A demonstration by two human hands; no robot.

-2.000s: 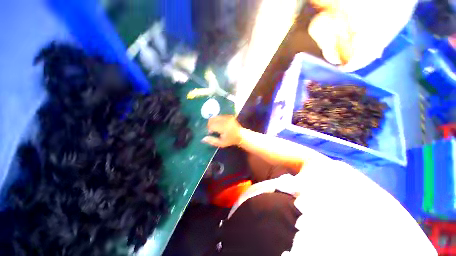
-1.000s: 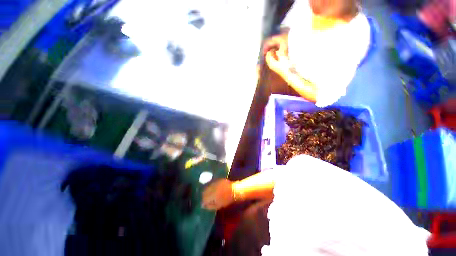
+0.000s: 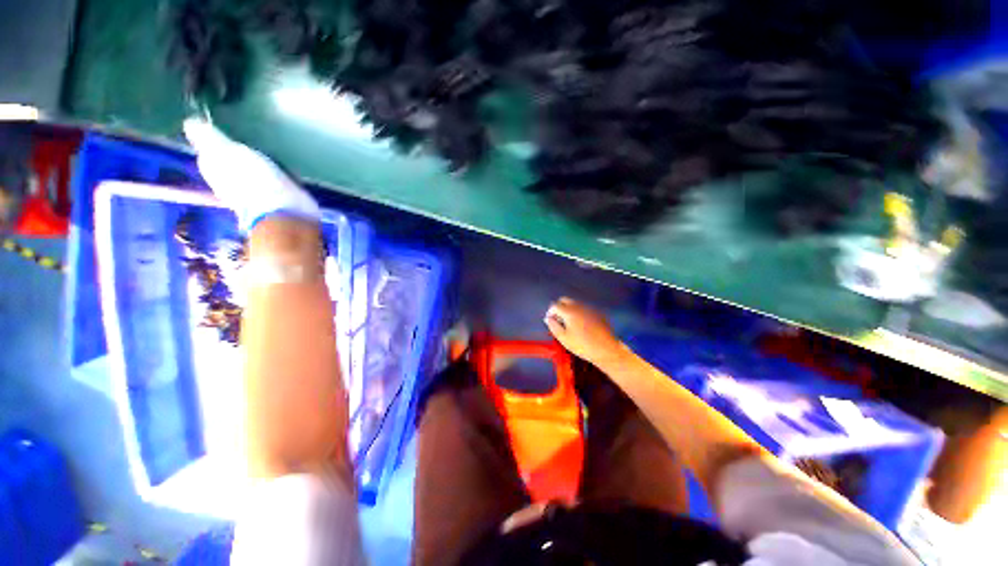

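Note:
Black pointed pieces lie in a large blurred heap (image 3: 685,111) on the green bench (image 3: 442,205). My left hand (image 3: 252,177), in a white glove, reaches over the left blue crate (image 3: 130,354) to the bench's near edge; its fingers are extended and no held piece can be made out. Brown-black pieces (image 3: 210,276) lie in that crate, partly behind my forearm. My bare right hand (image 3: 580,329) is above my lap, below the bench edge, with curled fingers; whether it holds anything cannot be told.
A red-orange stool (image 3: 547,442) shows between my legs. A second blue crate (image 3: 873,442) stands at the right, below the bench. A yellow tool (image 3: 901,216) and a blurred white object (image 3: 884,269) lie on the bench. Another person's arm (image 3: 973,470) shows at the right edge.
The view has swung from the right side to the front and left. My gloved left hand has come into view. My right hand has moved from beside the bench edge to above my lap.

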